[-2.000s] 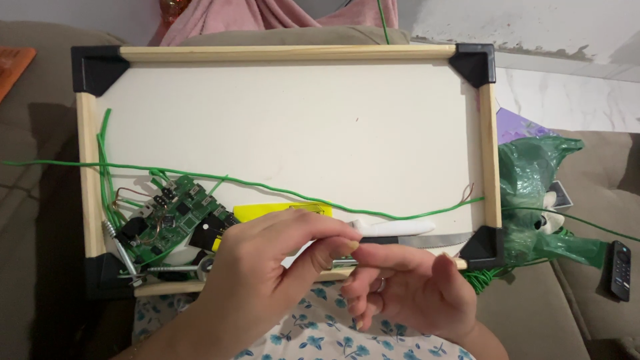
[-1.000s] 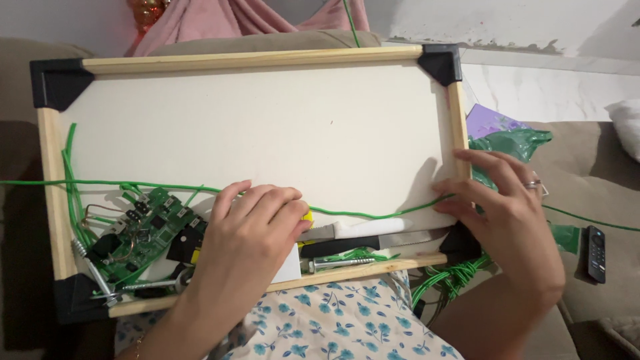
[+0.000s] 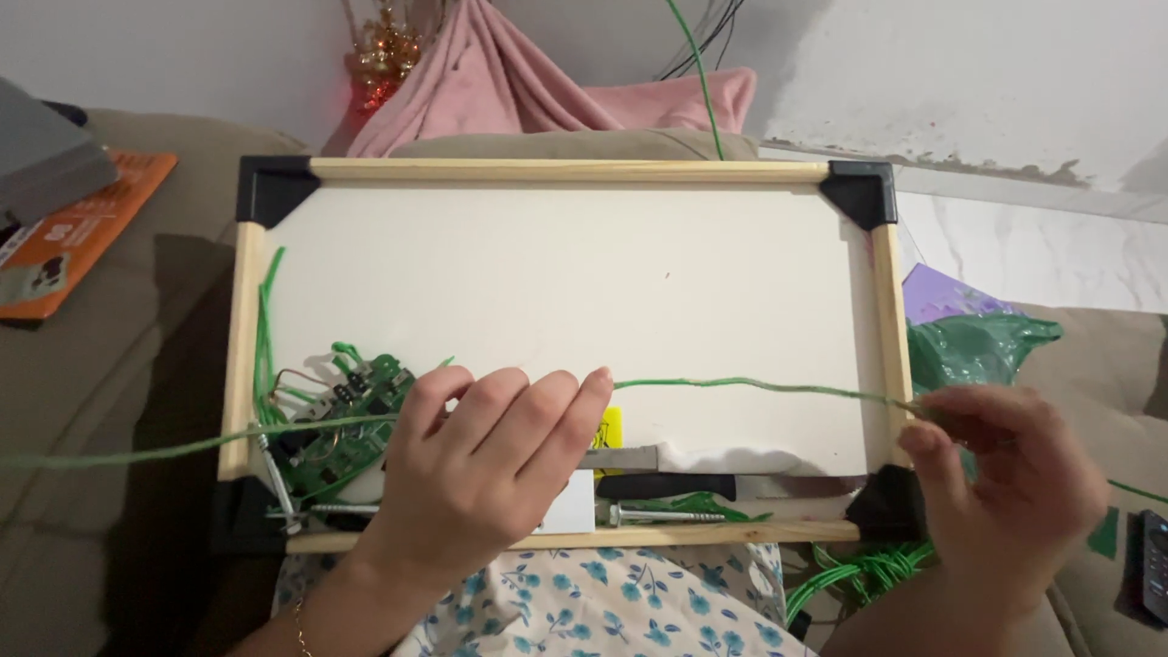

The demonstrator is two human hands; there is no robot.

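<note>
A green cable (image 3: 757, 385) runs across a white tray with a wooden frame (image 3: 566, 171) and black corner pieces. My left hand (image 3: 497, 447) is closed on the cable over the tray's lower middle. At the tray's right edge, my right hand (image 3: 1008, 465) pinches the same cable between thumb and fingers. Green circuit boards (image 3: 351, 447) lie at the tray's lower left, with cut green cable pieces (image 3: 265, 338) beside them. Below the cable are a white-handled knife (image 3: 721, 458), a black-handled knife (image 3: 675, 486) and a screw (image 3: 671, 516). My left hand partly hides a yellow object (image 3: 613, 424).
The tray rests on a lap in patterned fabric (image 3: 639, 593). A green cable bundle (image 3: 853, 575), a green plastic bag (image 3: 976, 351) and a remote control (image 3: 1154, 557) are at right. An orange package (image 3: 82, 237) lies at left, a pink cloth (image 3: 547, 91) behind.
The cable, lying across the tray one second ago, is now held in both hands. My left hand has closed on it, and my right hand pinches it at the right edge.
</note>
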